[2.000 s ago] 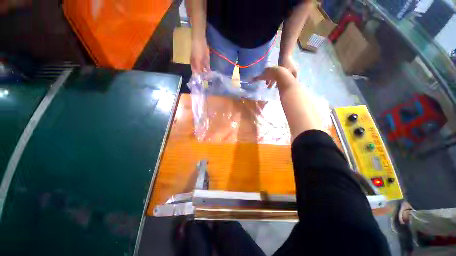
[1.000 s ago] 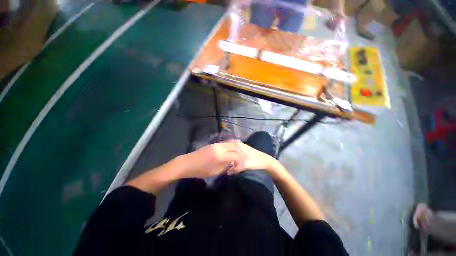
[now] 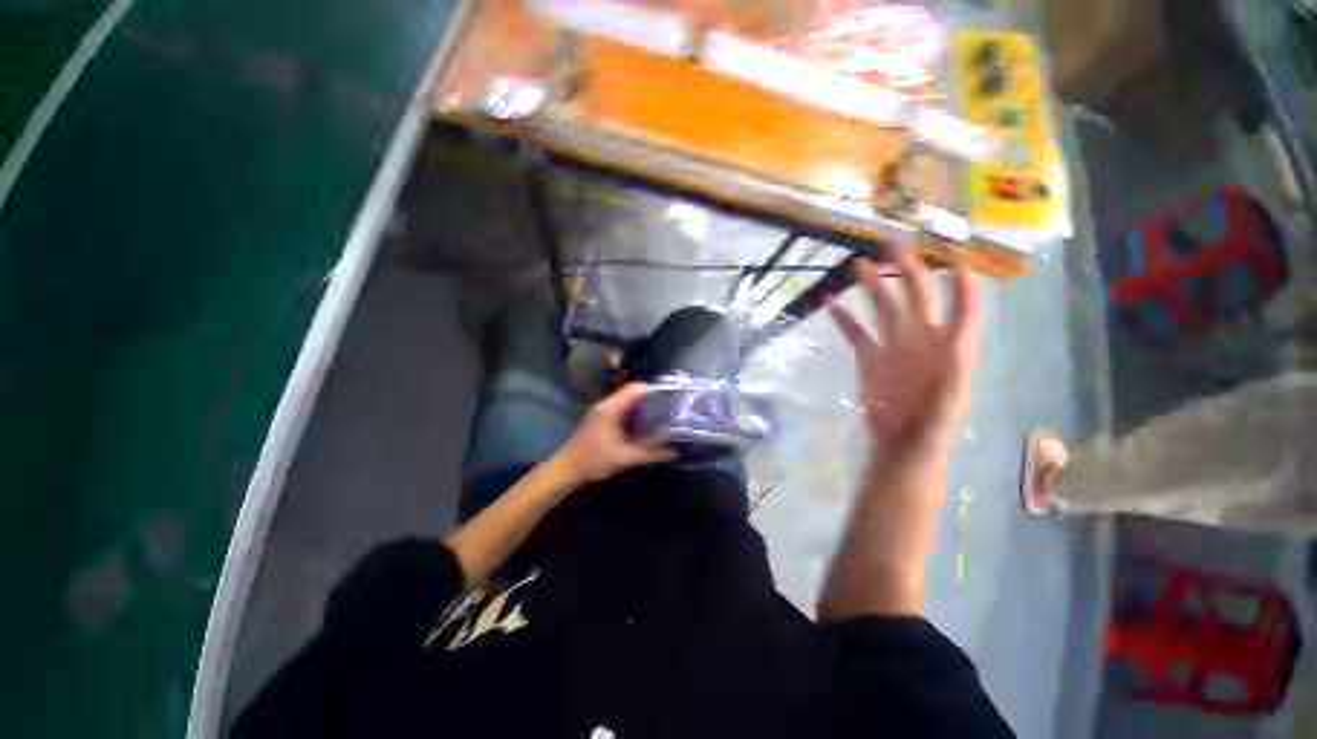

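Note:
My left hand (image 3: 614, 438) holds the left end of a small purple and white product box (image 3: 701, 414) above my lap. The box has shiny clear film around it and is blurred. My right hand (image 3: 913, 354) is raised to the right of the box, fingers spread, empty and apart from it. The orange-topped sealer (image 3: 722, 123) stands ahead, its silver-white sealing bar (image 3: 809, 75) across the top. Clear crumpled film (image 3: 881, 41) lies at its far side.
The green table (image 3: 130, 361) runs along the left, with a pale edge. A yellow control box (image 3: 1011, 137) is at the sealer's right end. Red stools (image 3: 1202, 638) stand on the floor at right. Another person's leg and foot (image 3: 1047, 472) reach in from the right. Black sealer legs stand ahead.
The view has moved down from the sealer to my lap. My hands, together there a second ago, are now apart; the box shows in my left hand and my right is lifted open.

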